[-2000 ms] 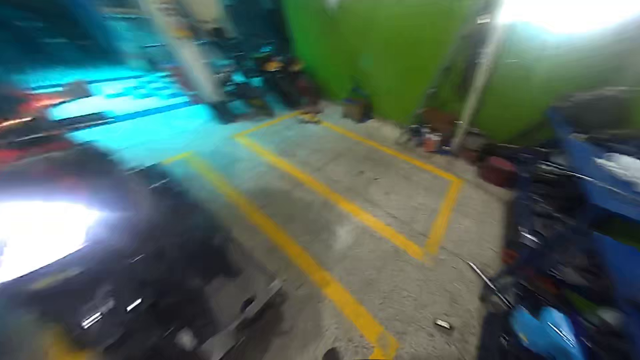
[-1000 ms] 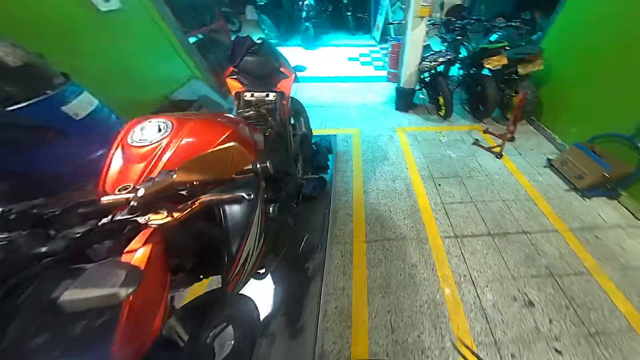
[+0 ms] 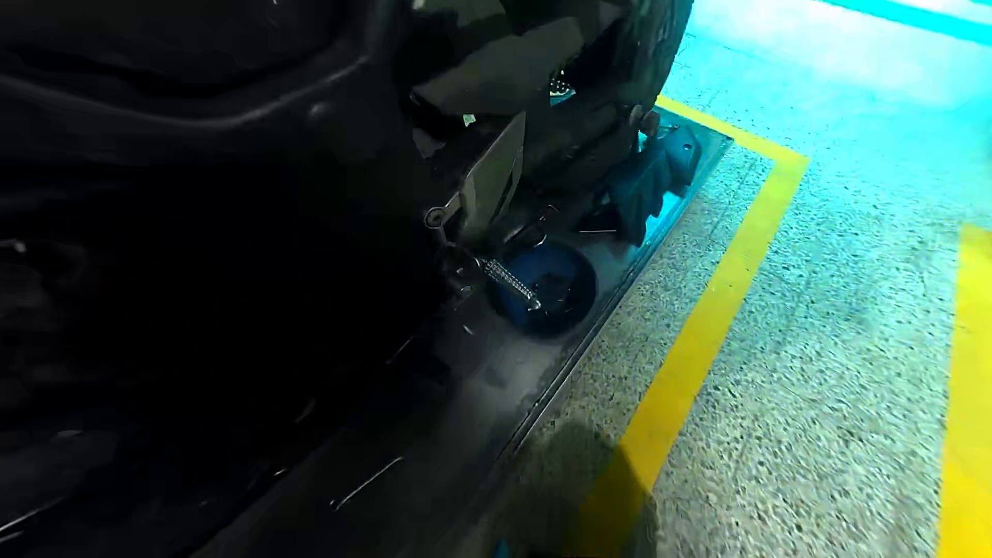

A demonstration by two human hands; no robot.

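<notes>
Neither my left hand nor my right hand shows in the head view. A motorcycle's side, very dark, fills the left half. Its metal footpeg (image 3: 510, 284) sticks out low near the middle, below a heel guard (image 3: 496, 178). Under the footpeg a round blue dish (image 3: 570, 298) rests on the platform, with something small and dark in it that I cannot make out. Behind it, a dark jagged part (image 3: 651, 182) lies or stands near the platform's far corner.
The platform's metal edge (image 3: 573, 360) runs diagonally beside the motorcycle. A yellow floor line (image 3: 701, 333) follows it on the speckled floor (image 3: 806, 403), with another yellow stripe (image 3: 965, 403) at the far right. A dark shadow falls across the floor at the bottom.
The view has swung down and much closer to the motorcycle's lower side. The red tank and the other motorcycles, visible a second ago, are out of view.
</notes>
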